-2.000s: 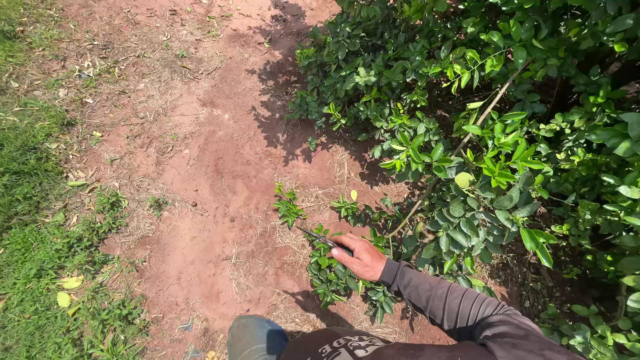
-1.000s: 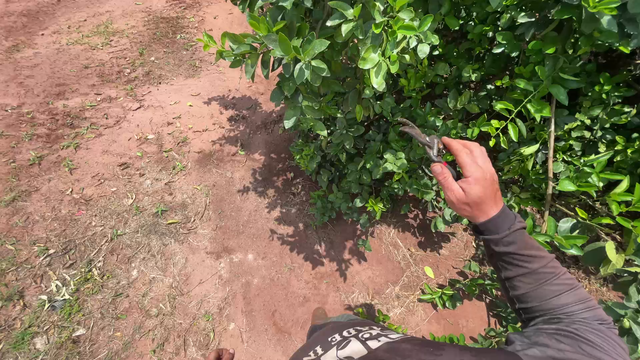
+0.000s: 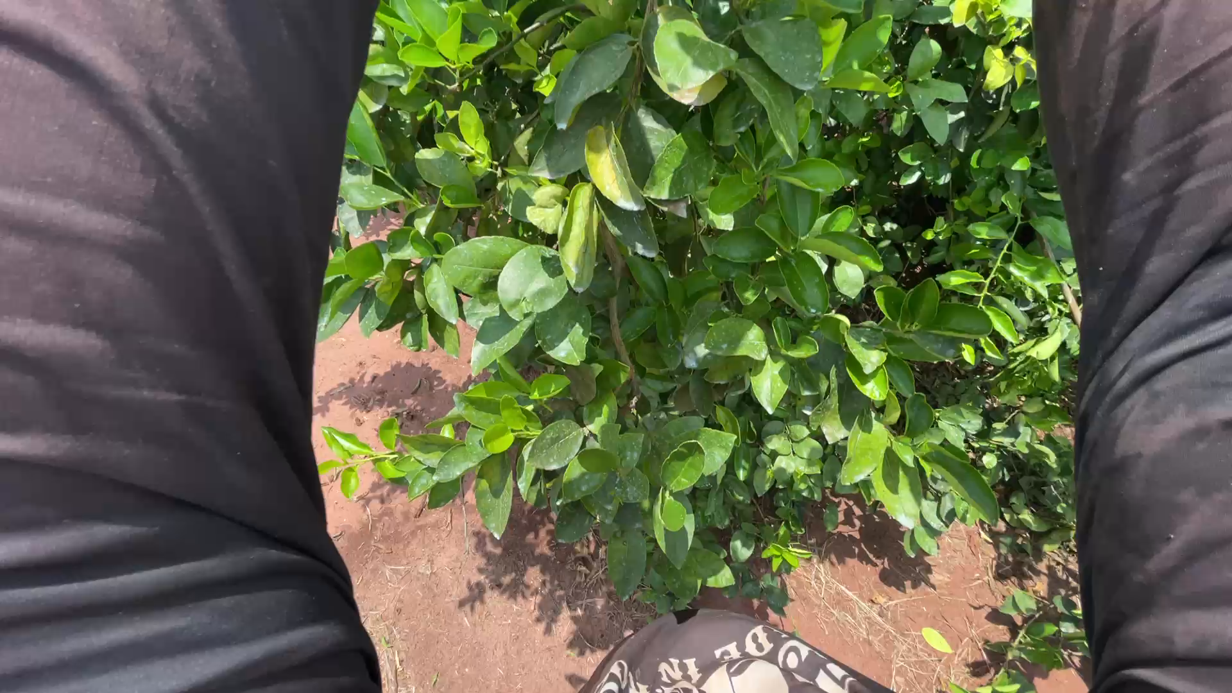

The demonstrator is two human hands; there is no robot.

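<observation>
Two dark sleeves, the left one and the right one, rise along both sides of the view, close to the camera. Both of my hands lie beyond the top edge, so what they hold or touch is hidden. Between the arms spreads a leafy green bush, some of its leaves yellowed or curled. A thin brown stem runs down through its middle. The pruning shears seen earlier are out of view.
Reddish bare soil with leaf shadows lies below the bush. Dry grass and a fallen yellow leaf are at the lower right, near a low leafy shoot. My printed dark shirt shows at the bottom.
My right hand, holding pruning shears in both earlier frames, has gone out of view. Both arms are now raised beside the camera. The view has shifted onto the bush.
</observation>
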